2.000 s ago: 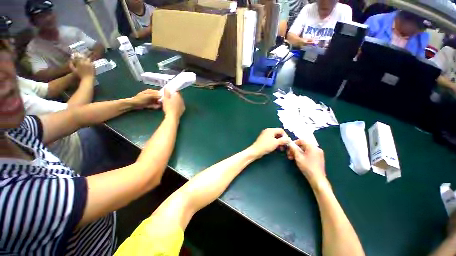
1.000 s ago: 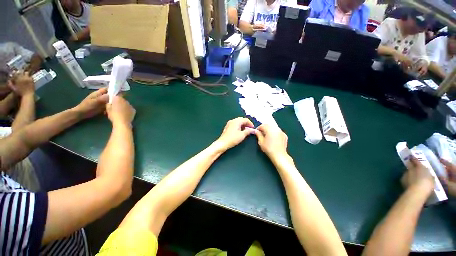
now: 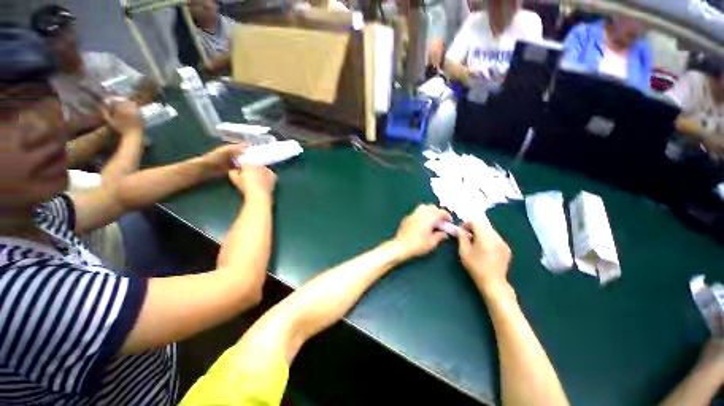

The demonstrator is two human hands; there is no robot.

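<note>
My left hand (image 3: 423, 230) and my right hand (image 3: 483, 250) meet over the green table, their fingertips on a small white slip (image 3: 448, 228) between them. The fingers hide most of the slip. A loose pile of white slips (image 3: 474, 184) lies just beyond my hands. To the right of my right hand lie a white wrapped product (image 3: 549, 231) and, beside it, a white unit box (image 3: 593, 236) with an open end flap towards me.
A neighbour at left (image 3: 71, 301) holds a white box (image 3: 271, 152). A brown carton (image 3: 290, 63), blue bin (image 3: 407, 119), cables (image 3: 373, 151) and black boxes (image 3: 587, 119) stand across the table. Another person's hand (image 3: 710, 361) is at the right edge.
The view swung right and then back left. My hands stay together on the small slip, of which a little more shows. The left neighbour's box is now held lower and flatter.
</note>
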